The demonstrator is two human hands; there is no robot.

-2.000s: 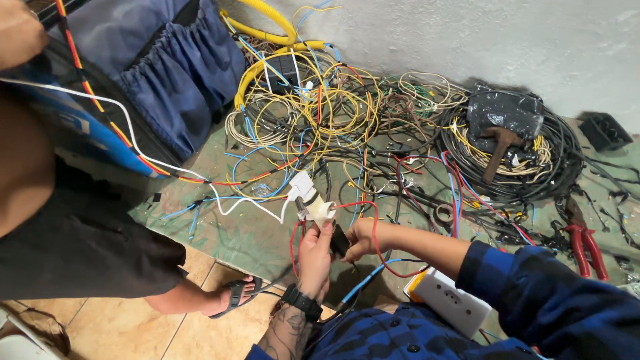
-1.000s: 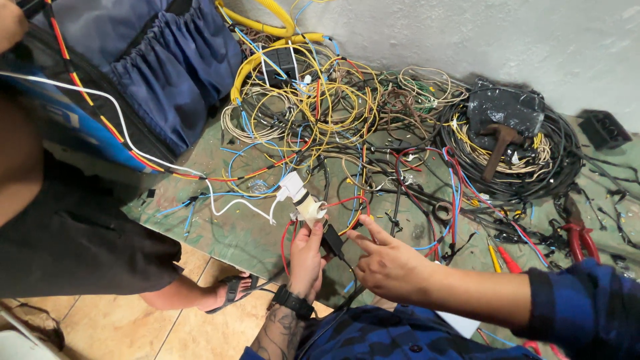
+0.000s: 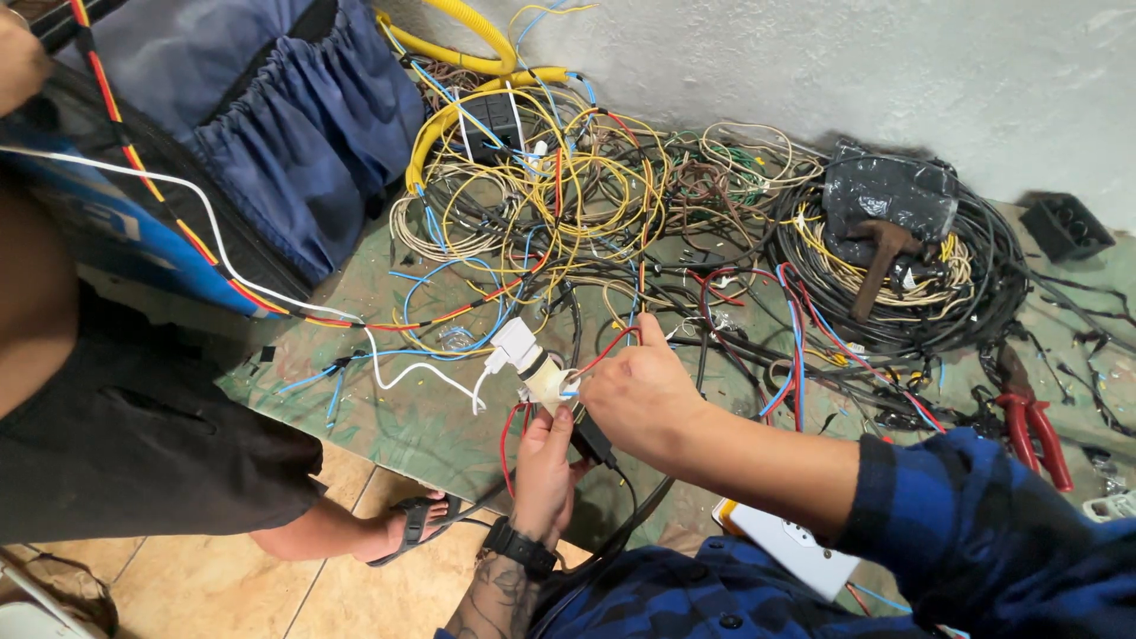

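My left hand (image 3: 546, 470) grips a cream-coloured electrical fitting (image 3: 543, 377) from below. A white plug adapter (image 3: 515, 344) sits at the fitting's upper end, with a white cable (image 3: 417, 371) running off to the left. My right hand (image 3: 641, 386) is closed at the fitting's right side, its fingertips by a blue wire end; a red wire (image 3: 612, 349) passes near its index finger. Exactly what its fingers pinch is hidden. Just right of my left hand is a small black box (image 3: 592, 442) with a thin black cable.
Tangled yellow wires (image 3: 590, 200) lie behind my hands. A hammer (image 3: 879, 262) rests on coiled black cable (image 3: 985, 266). Red-handled pliers (image 3: 1029, 426) and a white socket plate (image 3: 790, 541) are at the right. Another person's leg (image 3: 311, 528) and a blue bag (image 3: 311, 133) are at the left.
My right hand has gone from spread fingers beside the fitting to closed at its right side. My left hand has kept hold of the fitting.
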